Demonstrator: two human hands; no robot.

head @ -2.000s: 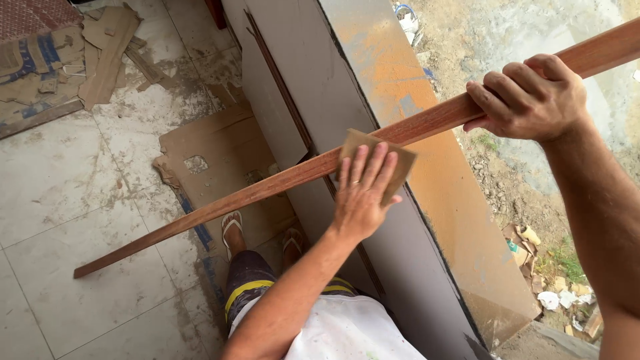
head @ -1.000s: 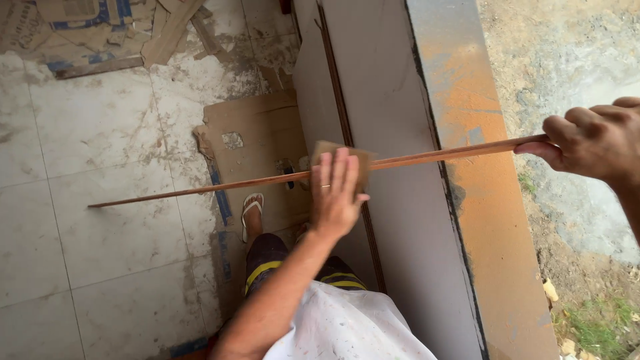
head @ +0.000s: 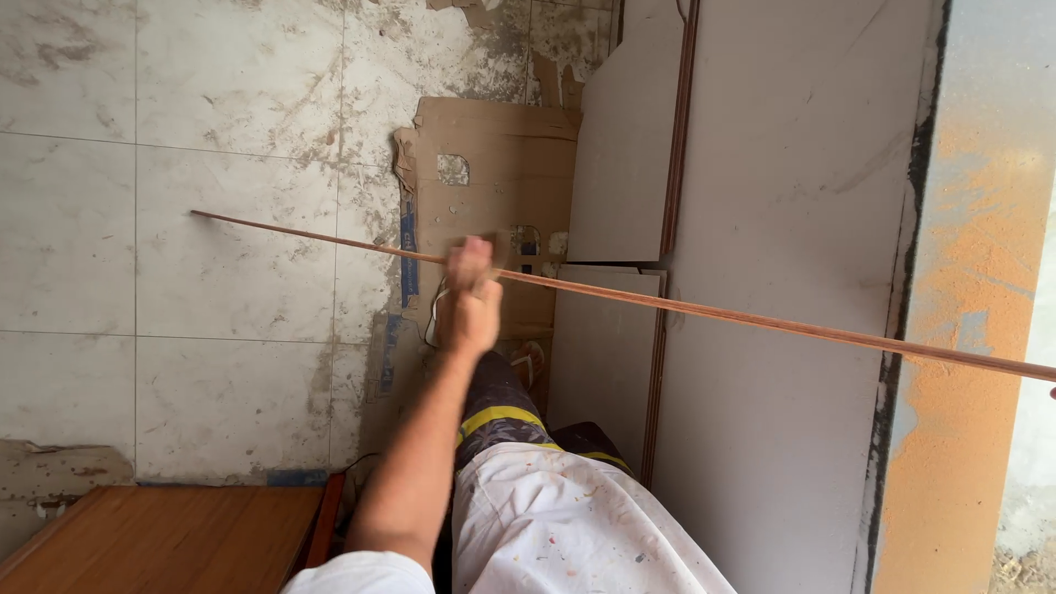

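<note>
A long, thin reddish-brown wooden strip (head: 742, 317) crosses the view from the floor side at the left to the right edge, narrow side up. My left hand (head: 473, 301) is closed round the strip near its middle and is blurred. A brownish sheet, probably sandpaper, shows faintly beside its fingers. Only a fingertip of my right hand (head: 1053, 393) shows at the right edge, just under the strip; its hold is hidden.
Below the strip lie pale floor tiles (head: 235, 264) and a torn cardboard sheet (head: 503, 140). Grey panels (head: 784, 206) stand at the right, beside an orange-dusted ledge (head: 949, 429). A brown wooden board (head: 165, 536) is at the lower left. My sandalled feet are under the strip.
My left hand has moved along the strip toward its far left end. My right hand, in fuller view earlier, is nearly out of the frame. The strip has turned from its broad face to its narrow edge.
</note>
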